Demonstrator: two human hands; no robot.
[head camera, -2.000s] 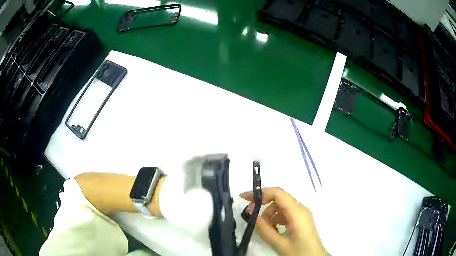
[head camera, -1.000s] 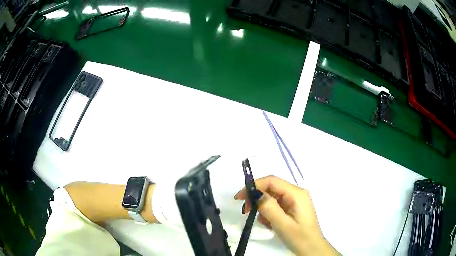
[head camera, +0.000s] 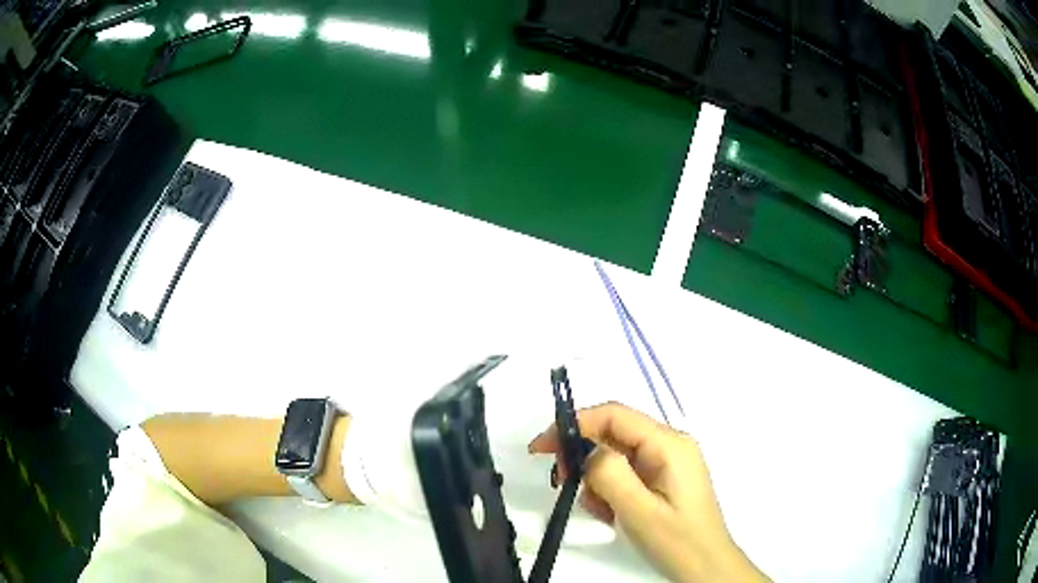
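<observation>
A black phone middle frame (head camera: 461, 484) stands tilted, nearly edge-on, low in the middle, its lower end cut off by the picture's edge. My left hand (head camera: 393, 467), in a white glove that blends into the white mat, is behind and left of it; its fingers cannot be made out. My bare right hand (head camera: 643, 478) has thumb and fingers closed on the frame's thin right side bar (head camera: 562, 416). Blue-purple tweezers (head camera: 637, 336) lie open in a narrow V on the mat.
The white mat (head camera: 342, 285) bears a single frame (head camera: 203, 196) at left and stacked frames (head camera: 962, 490) at right. Beyond are the green belt (head camera: 546, 159) with frames, a white strip (head camera: 690, 194), black trays (head camera: 774, 68) and a red rim (head camera: 950, 251). More trays (head camera: 68, 205) stand left.
The held frame has turned from nearly edge-on to a tilted view, showing more of its face. The view has shifted, so the mat and belt frames appear further left. The right hand keeps its grip.
</observation>
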